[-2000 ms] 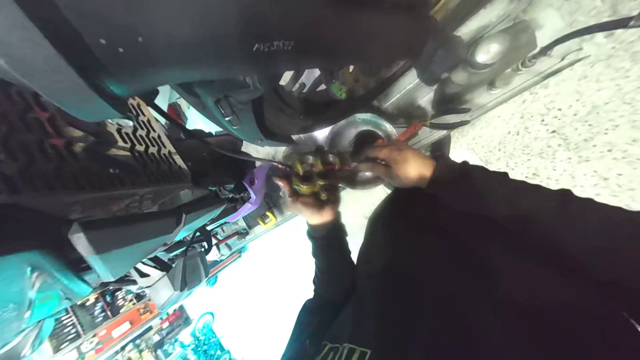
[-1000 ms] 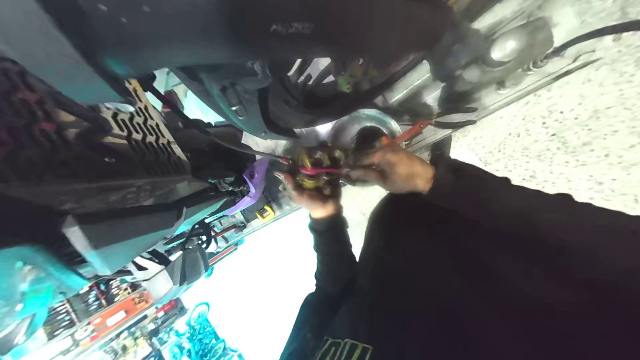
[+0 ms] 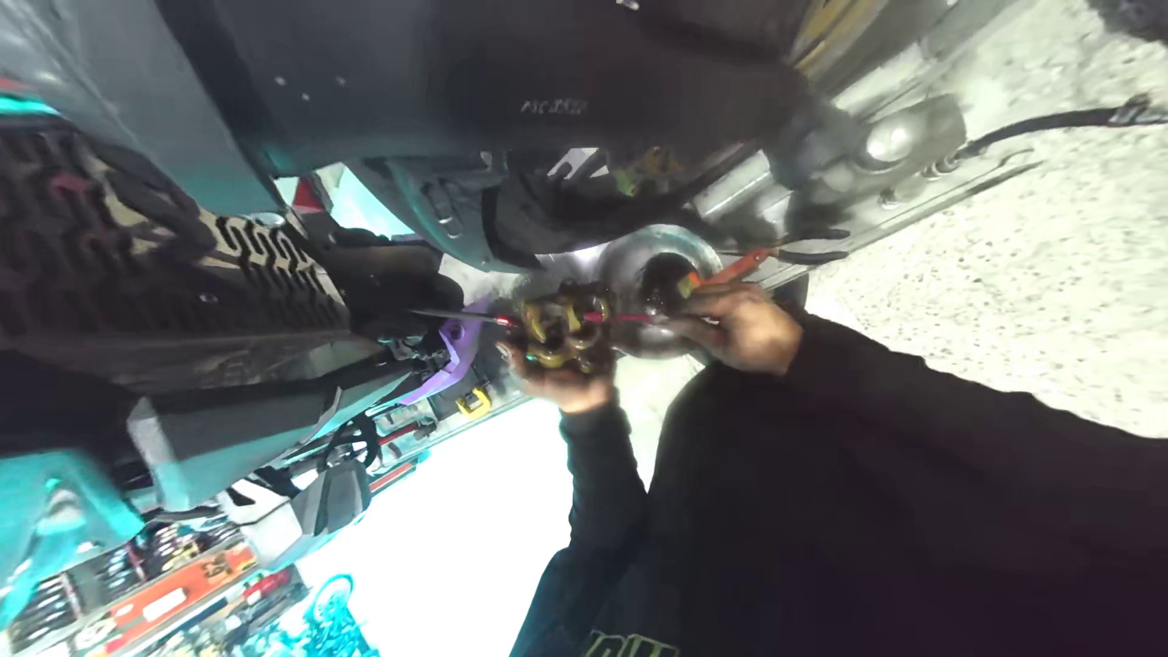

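Observation:
My left hand (image 3: 566,379) cups a dirty, greasy metal part (image 3: 557,328) with brassy, rounded sections. A thin red-and-dark rod or cable (image 3: 625,318) runs across or through this part and reaches the fingertips of my right hand (image 3: 744,328), which pinch it. An orange tool or handle (image 3: 744,266) shows just above the right hand; whether that hand also holds it, I cannot tell. Behind the hands is a round metal housing (image 3: 671,242) with a dark opening. The fingers of the left hand are partly hidden by the part.
Dark vehicle bodywork (image 3: 438,91) spans the top. A purple bracket (image 3: 456,356) and a yellow item (image 3: 474,402) are left of the hands. A ridged dark panel (image 3: 265,265) is farther left. A black hose (image 3: 1049,120) crosses the speckled floor at right. Tools lie in an orange-edged tray (image 3: 182,589) at lower left.
Both hands stay near the same place beside the housing. My right hand is slightly farther from the greasy part than one second ago, and more of the red length shows between the hands.

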